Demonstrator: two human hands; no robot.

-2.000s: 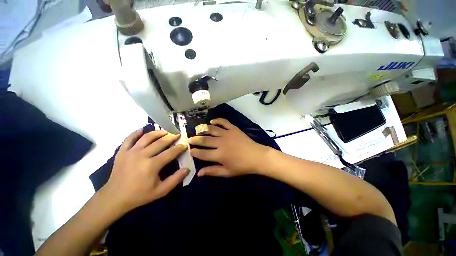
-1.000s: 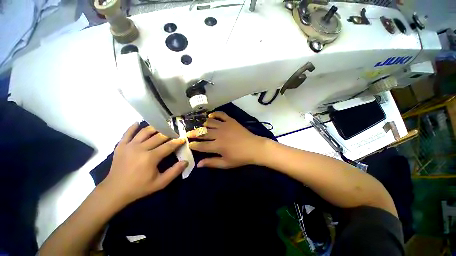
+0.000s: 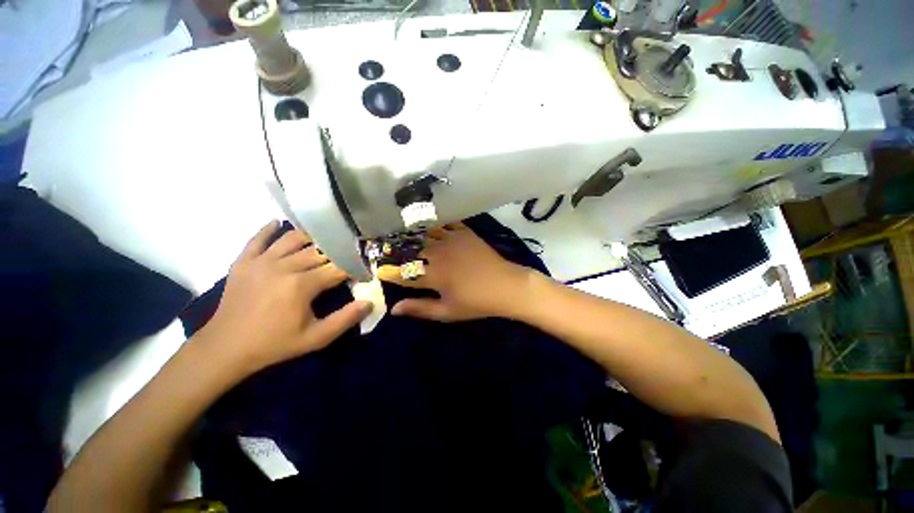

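A large navy garment panel (image 3: 401,401) lies under the needle area and hangs over the front edge of the table. A short white template strip (image 3: 371,304) shows on it just in front of the presser foot and needle (image 3: 375,250). My left hand (image 3: 286,301) lies flat on the fabric left of the strip, its thumb at the strip. My right hand (image 3: 466,276) lies on the fabric right of the needle, fingers partly hidden behind a ribbed cream knob. Both hands press on the fabric with fingers somewhat spread.
The white JUKI machine head (image 3: 521,110) spans the top. A flat black phone (image 3: 714,259) and a slim silvery tool (image 3: 653,286) lie at right. Black scissor handles (image 3: 542,208) show behind the machine arm. A dark fabric heap (image 3: 70,301) is at left. A printed white piece (image 3: 268,456) shows at the lower left.
Less of the white strip shows in front of the needle, and it has moved up towards the presser foot. The hands stay beside it. A printed white patch has appeared at the lower left.
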